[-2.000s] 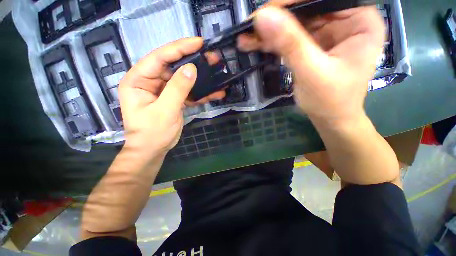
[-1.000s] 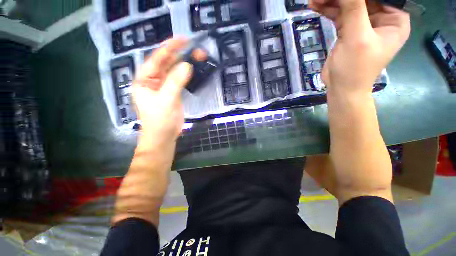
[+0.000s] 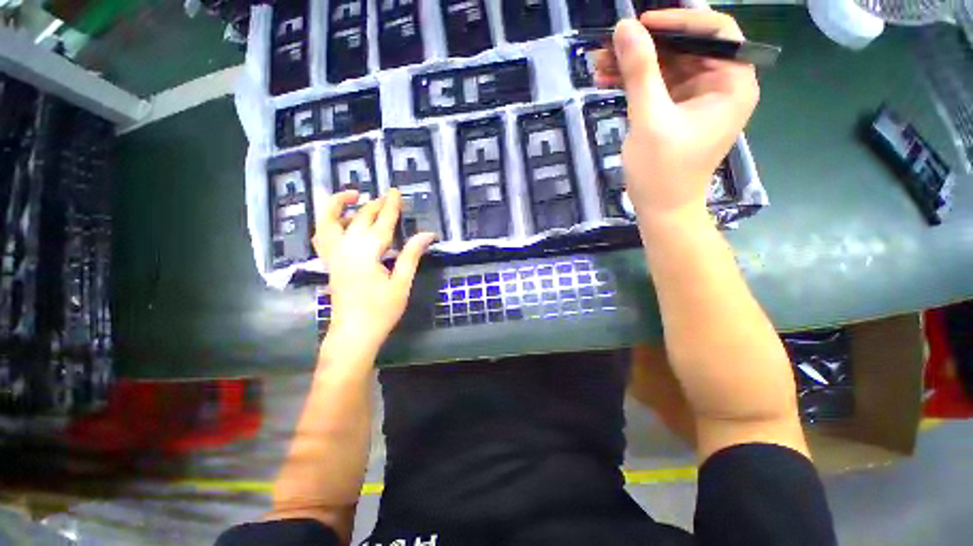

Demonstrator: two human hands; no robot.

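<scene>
My left hand [image 3: 368, 251] is over the lower left part of the tray, fingers apart, fingertips at a black plastic housing [image 3: 414, 187] that lies upright in its pocket; whether they touch it cannot be told. My right hand [image 3: 688, 117] is above the tray's right side and holds dark tweezers [image 3: 710, 45], pointing left. The whitish tray [image 3: 389, 91] holds several black housings, some upright and some sideways. A gridded adhesive sheet [image 3: 523, 292] lies flat below the tray at the bench edge. No adhesive piece shows at the tweezer tip.
A separate black part [image 3: 912, 162] lies on the green bench [image 3: 811, 213] at right. A white fan [image 3: 907, 9] is at the back right. Dark stacks [image 3: 53, 235] stand at left. A cardboard box [image 3: 880, 400] with shiny black contents is below the bench at right.
The housing that was in my left hand is out of it, and the left hand has lowered to the tray. My right hand has moved a little down and left with the tweezers. The view has shifted.
</scene>
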